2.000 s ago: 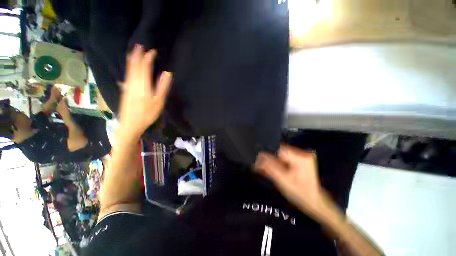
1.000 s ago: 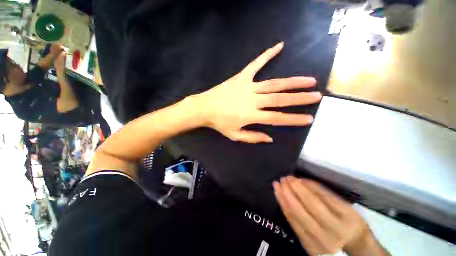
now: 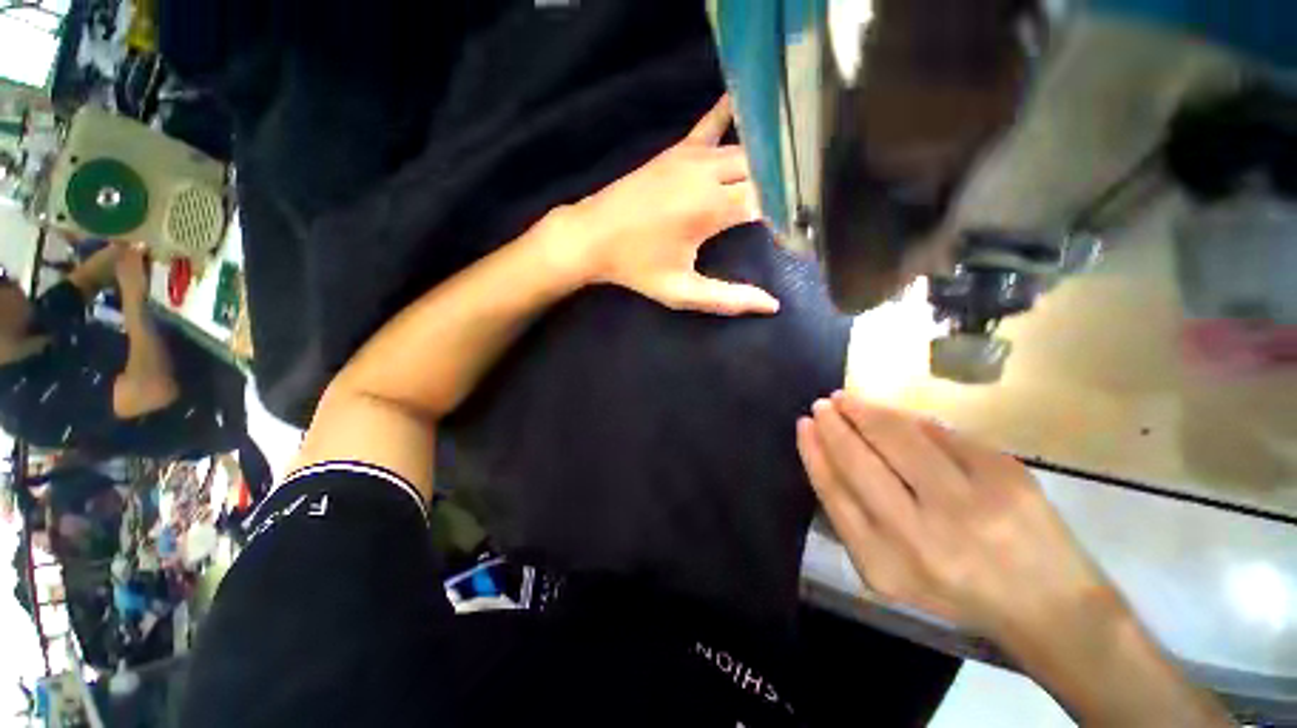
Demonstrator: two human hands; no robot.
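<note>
A black garment (image 3: 626, 413) lies over the table edge and hangs toward my lap. Its straight right edge runs beside the tan machine bed (image 3: 1109, 413). My left hand (image 3: 676, 228) lies spread flat on the cloth, its fingertips partly hidden behind the sewing machine head (image 3: 939, 128). My right hand (image 3: 932, 512) is at the cloth's right edge with fingers together; whether it pinches the cloth is hidden. A round metal knob (image 3: 970, 353) shows above the bed. The needle is not clearly visible.
A pink-red scrap (image 3: 1237, 346) lies on the bed at far right. The white table (image 3: 1223, 569) has a worn front edge. Below the garment is a basket with white and blue pieces (image 3: 491, 585). At left, a person (image 3: 100, 356) works beside a machine with a green wheel (image 3: 107, 198).
The machine head has come into view at upper right. My left hand now lies by the head, its fingertips partly covered. My right hand has moved up along the cloth's edge.
</note>
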